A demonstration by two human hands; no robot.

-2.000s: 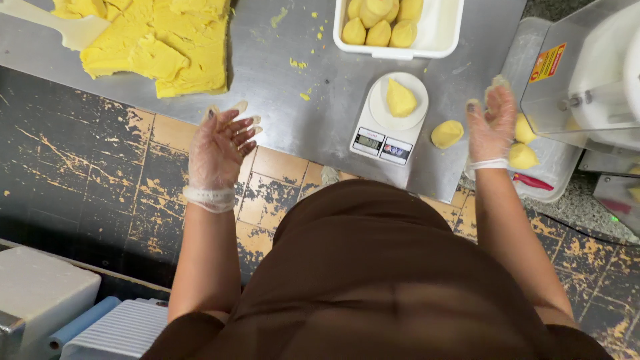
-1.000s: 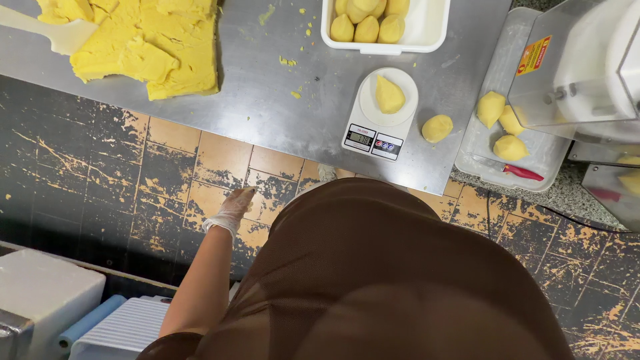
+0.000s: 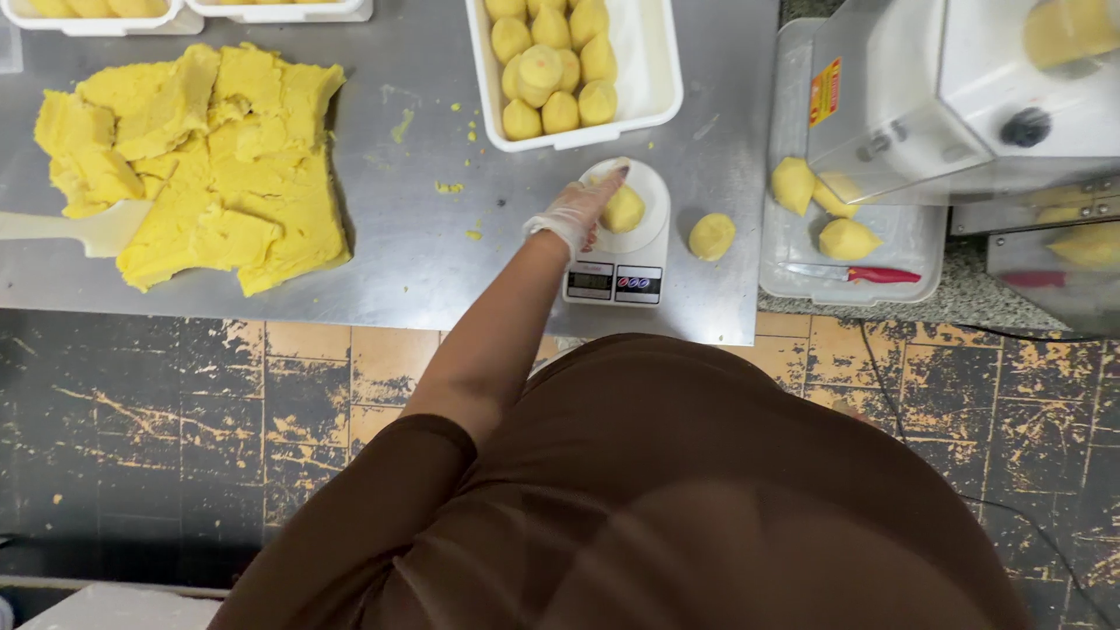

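Observation:
My left hand [image 3: 584, 210], in a clear glove, is at the white digital kitchen scale [image 3: 656, 232]. Its fingers and thumb are around the left side of a shaped piece of yellow dough [image 3: 624, 210] on the round platform. My right hand is out of view. Another dough piece [image 3: 711, 236] lies on the steel table right of the scale. Behind the scale, a white plastic tub [image 3: 652, 92] holds several pointed dough pieces [image 3: 560, 112]. A large slab of yellow dough [image 3: 254, 197] lies at the left, with a pale plastic spatula [image 3: 105, 227] against it.
On the right, a translucent tray [image 3: 792, 276] holds several dough pieces [image 3: 849, 239] and a red-handled knife [image 3: 884, 275], beside a machine with clear panels [image 3: 892, 131]. More white tubs [image 3: 289, 12] stand at the back left. The steel table's front edge [image 3: 219, 317] runs before my body.
My left hand has come from in front of the table to the dough on the scale. My right hand, seen near the loose dough two seconds ago, has left the view.

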